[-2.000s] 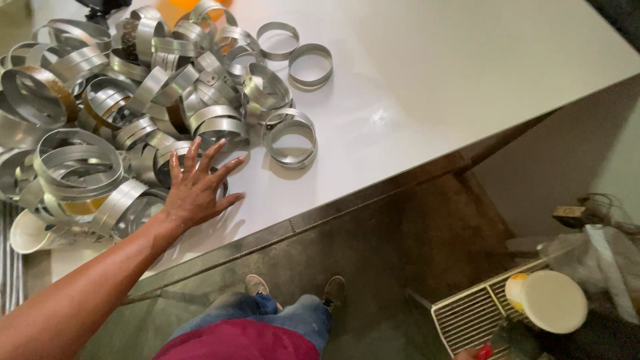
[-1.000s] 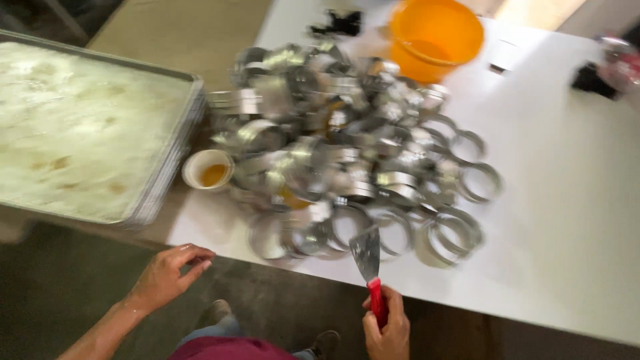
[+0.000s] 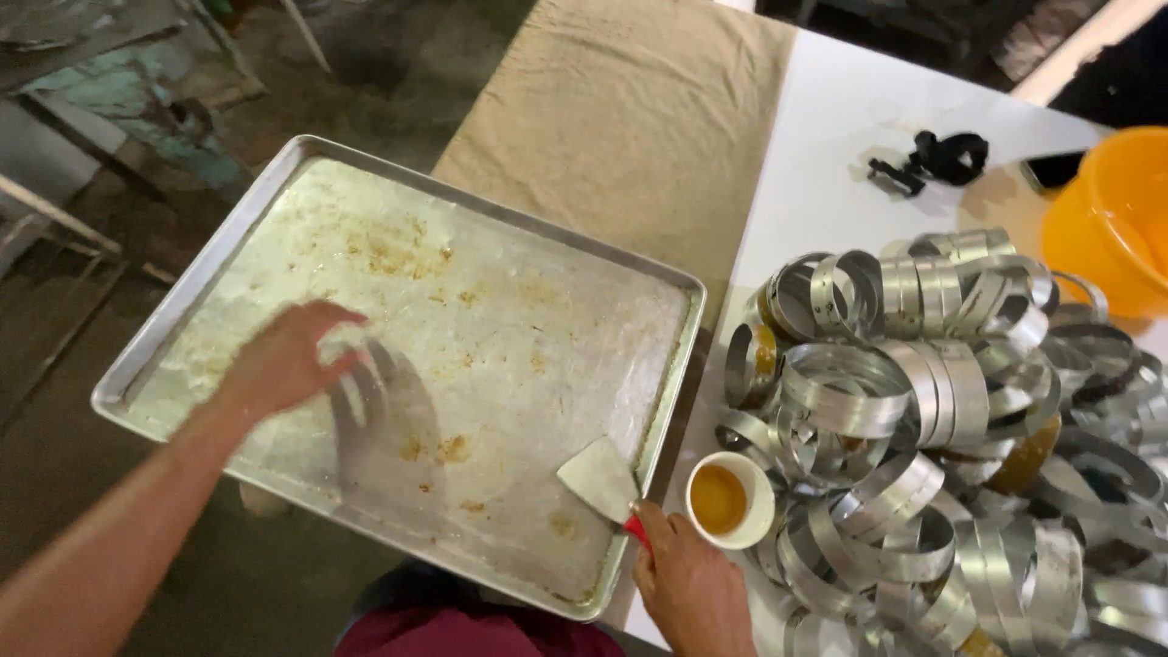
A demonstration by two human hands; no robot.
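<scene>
A large metal baking tray (image 3: 511, 365) with greasy brown stains lies at the table's left end. My right hand (image 3: 689, 579) grips the red handle of a metal scraper (image 3: 602, 479), whose blade is over the tray's near right corner. Above the left part of the tray is my left hand (image 3: 297, 356), blurred, with fingers apart and nothing in it; its shadow falls on the tray. Just right of the tray stands a white cup (image 3: 759, 506) of amber liquid, beside my right hand. A big heap of metal rings (image 3: 844, 388) covers the table on the right.
An orange plastic bowl (image 3: 1109, 228) stands behind the rings at the right edge. Near it are a phone (image 3: 1054, 171) and a black strap-like object (image 3: 949, 157). A beige cloth (image 3: 630, 119) covers the table behind the tray. Table legs and frames stand at the upper left.
The view has swung left to the tray. My left hand, on the rings' near edge two seconds ago, is now over the tray. The scraper has moved from beside the rings to the tray.
</scene>
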